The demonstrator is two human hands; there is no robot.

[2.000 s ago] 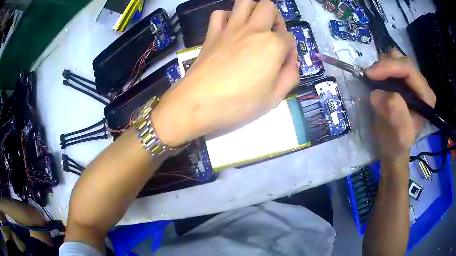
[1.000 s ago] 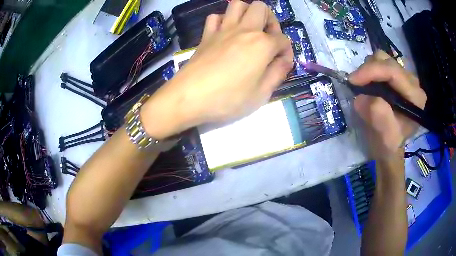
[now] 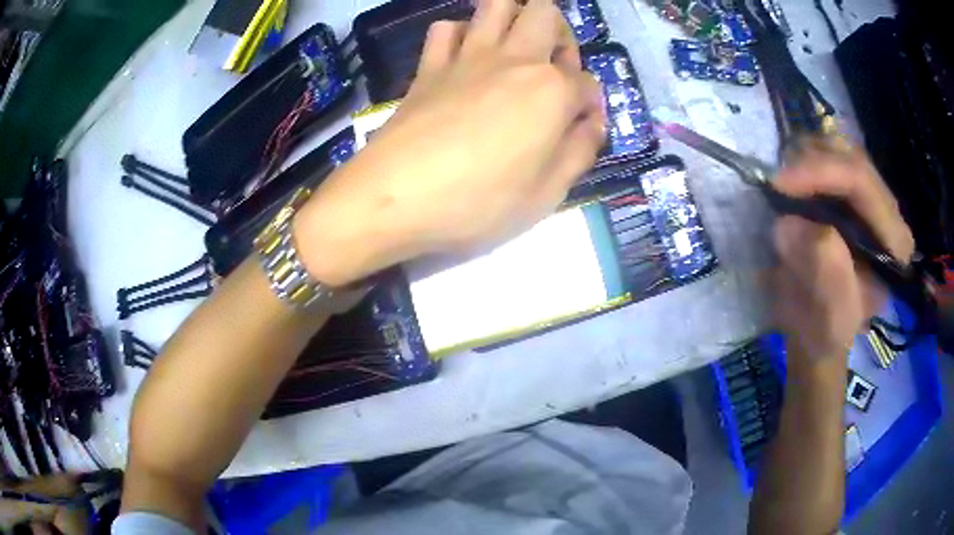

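My right hand [image 3: 837,214] holds the soldering iron [image 3: 748,167], its pinkish tip a little right of a blue circuit board [image 3: 625,102] in a black housing. My left hand [image 3: 502,125] lies over that housing's left part, fingers curled; what its fingertips touch is hidden. In the nearer housing a silver-white pouch cell [image 3: 513,282] with yellow edges and a green end lies beside another circuit board [image 3: 680,222], with red and dark lead wires [image 3: 640,235] between them. A second cell is mostly hidden under my left hand.
More black housings [image 3: 262,115] with boards and red wires lie left and behind. Black cables [image 3: 162,287] stick out at left. A dark pile [image 3: 63,313] is far left, loose boards [image 3: 714,61] back right, a blue bin [image 3: 921,418] lower right. Another person's arm shows lower left.
The iron's tip moved left onto the board area, then back right off it. My left hand stays over the housing. The whole view has shifted slightly.
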